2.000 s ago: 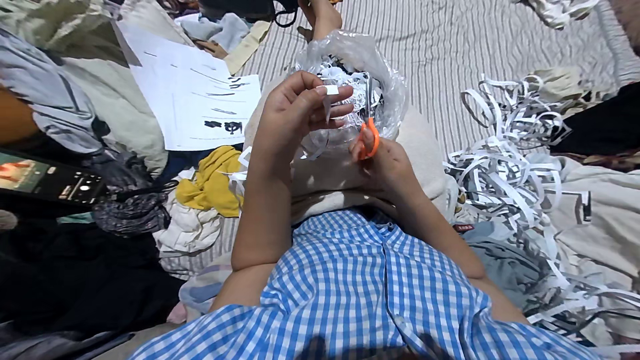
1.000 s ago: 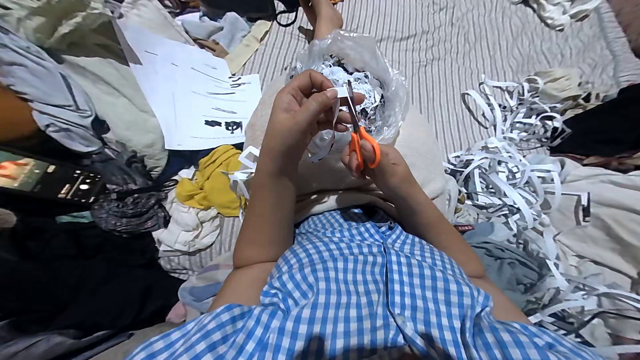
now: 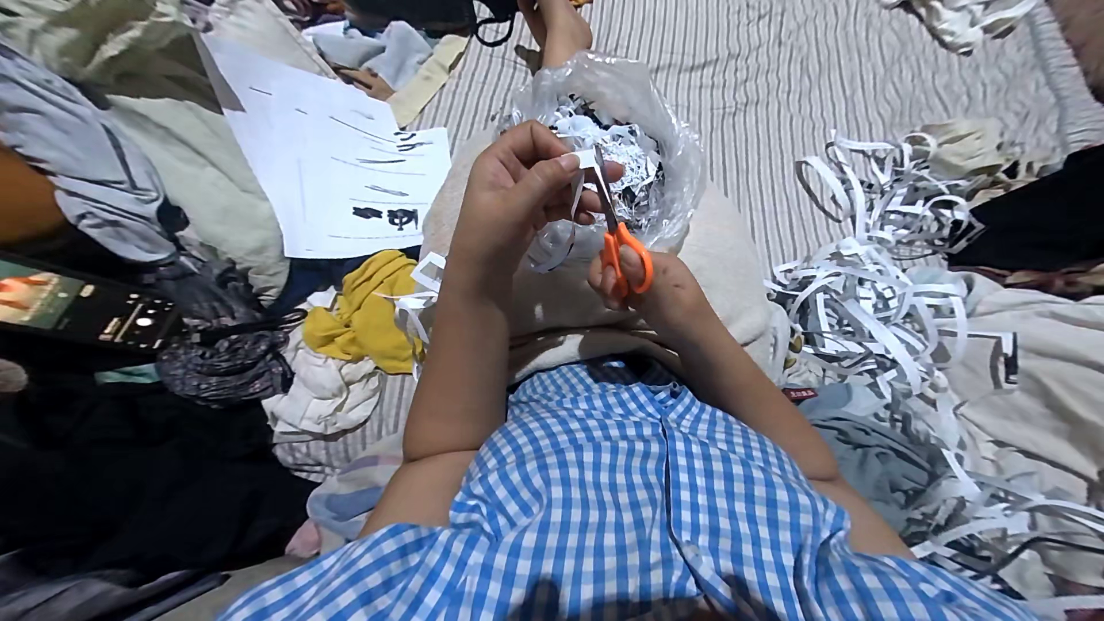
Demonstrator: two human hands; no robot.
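Note:
My left hand (image 3: 526, 194) pinches a white paper strip (image 3: 586, 159) between thumb and fingers, its tail hanging below the palm. My right hand (image 3: 651, 280) grips the orange handles of a pair of scissors (image 3: 627, 259). The scissors point up, with their dark blades beside the strip's end at my left fingertips. Under and beyond both hands a clear plastic bag (image 3: 677, 147) stands open, holding small cut pieces of white and dark paper (image 3: 636, 164). Part of the bag is hidden by my left hand.
Long paper strips (image 3: 871, 302) lie tangled at the right. Marked paper sheets (image 3: 336, 172), a yellow cloth (image 3: 371, 310) and a lit phone (image 3: 82, 306) are at the left. Crumpled clothes surround a striped bedsheet (image 3: 759, 69). A bare foot (image 3: 562, 34) shows beyond the bag.
The scissors have swung from further right of the left fingers to an upright position beside the strip. The left hand still holds a strip.

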